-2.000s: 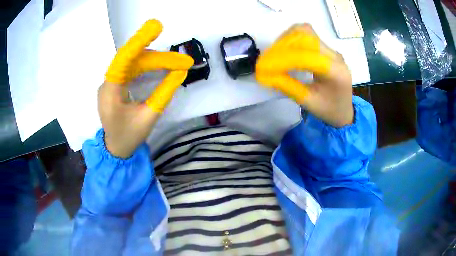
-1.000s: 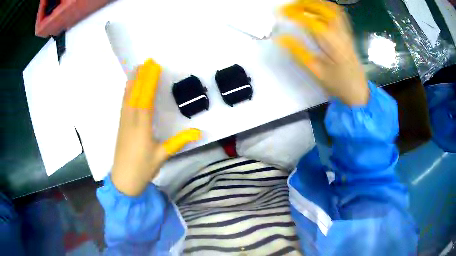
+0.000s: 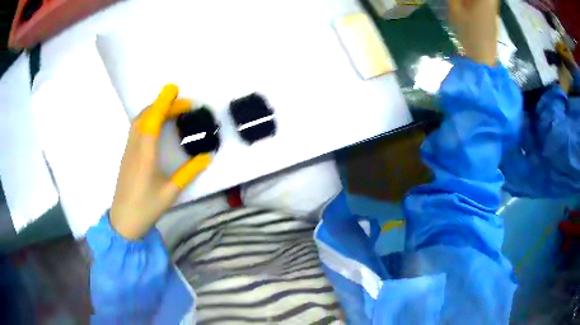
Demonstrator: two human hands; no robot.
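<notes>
Two black watch bodies lie side by side on the white foam mat (image 3: 305, 70), each with a bright reflected line across its face. My left hand (image 3: 147, 159), with yellow-orange finger cots, is around the left watch body (image 3: 198, 130), thumb at its lower edge and fingers at its upper left. The right watch body (image 3: 252, 118) lies untouched. My right hand (image 3: 476, 25) is at the top edge at far right, its fingers cut off by the picture's edge, so whether it holds anything is hidden.
A cream scraper block (image 3: 365, 46) lies on the mat's right part. White sheets (image 3: 79, 139) lie at the left. A red-orange foam tray (image 3: 54, 22) is at the top left. Crinkled clear plastic is at the right, and another person's blue sleeve (image 3: 550, 143) shows at far right.
My left hand has closed in around the left watch body. My right hand has moved away to the upper right, uncovering the scraper block. The camera view has shifted right.
</notes>
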